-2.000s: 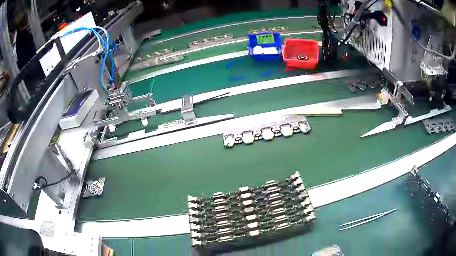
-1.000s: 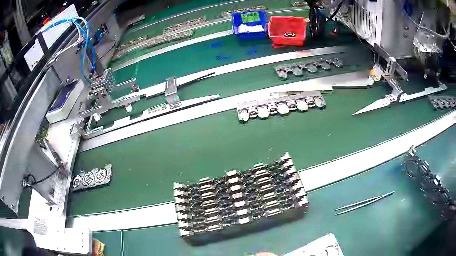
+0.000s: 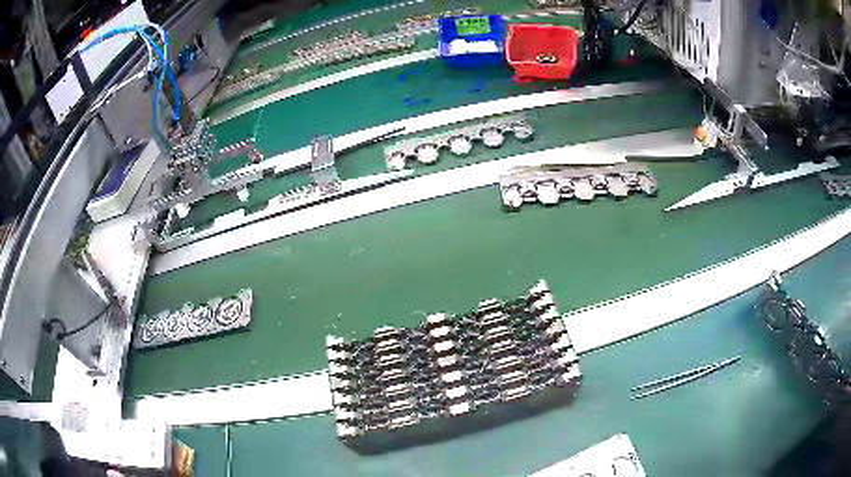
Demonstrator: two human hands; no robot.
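Note:
A block of stacked ribbed metal fixtures (image 3: 453, 368) lies at near centre, partly over the white guide rail. A pale fixture (image 3: 602, 463) with ring outlines is cut off by the bottom edge; whether a hand holds it is hidden. Silver tweezers (image 3: 686, 377) lie right of the stack. A dark openwork fixture (image 3: 802, 335) lies at the right edge. No hand is clearly visible. A tiny skin-toned spot shows at the bottom left edge, too small to identify.
Fixtures lie on the green belt at left (image 3: 193, 320), right of centre (image 3: 580, 186) and on the lane beyond (image 3: 459, 144). Blue (image 3: 471, 42) and red (image 3: 541, 51) bins stand at the far side. Machine frames flank the belt, with a pointed guide (image 3: 714, 193) at right.
The left fixture and the one right of centre have moved right. The fixture on the lane beyond has moved left. The pale fixture shows more at the bottom than two seconds ago. The view has shifted.

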